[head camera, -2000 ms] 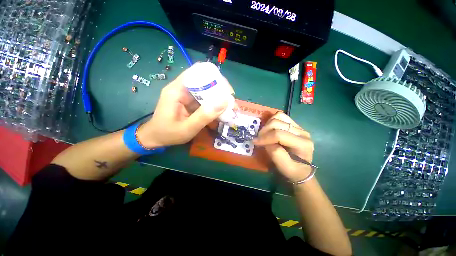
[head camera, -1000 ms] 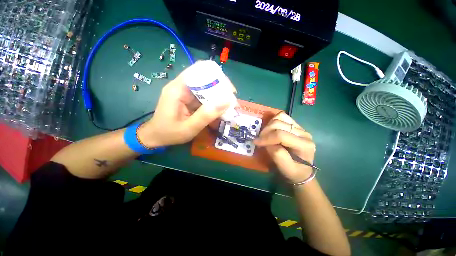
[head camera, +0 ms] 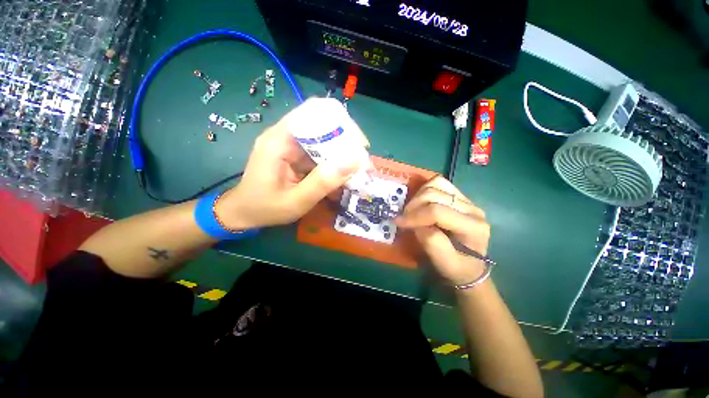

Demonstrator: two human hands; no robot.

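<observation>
My left hand (head camera: pixel 278 172) is closed around a white squeeze bottle (head camera: pixel 323 132) with a blue label, tilted with its tip down over the jig. The jig (head camera: pixel 351 227), a white square plate with a dark centre and round corner spots, lies on an orange base block (head camera: pixel 323 237). A small dark module (head camera: pixel 373 208) sits in its centre. My right hand (head camera: pixel 447 221) holds thin dark tweezers (head camera: pixel 469 250) like a pen, at the jig's right side. Their points are hard to make out. The bottle's tip is blurred against the white plate.
Behind stands a black power supply box (head camera: pixel 389 54). Small circuit boards (head camera: pixel 224 122) lie inside a blue cable's curve (head camera: pixel 134 116). Blister trays (head camera: pixel 54 101) are stacked left. A red packet (head camera: pixel 483 132), a pale green fan (head camera: pixel 608 165) and a tray of dark modules (head camera: pixel 641 272) are right.
Both hands, the bottle and the tweezers keep nearly the same place over the jig. The whole view has shifted very slightly.
</observation>
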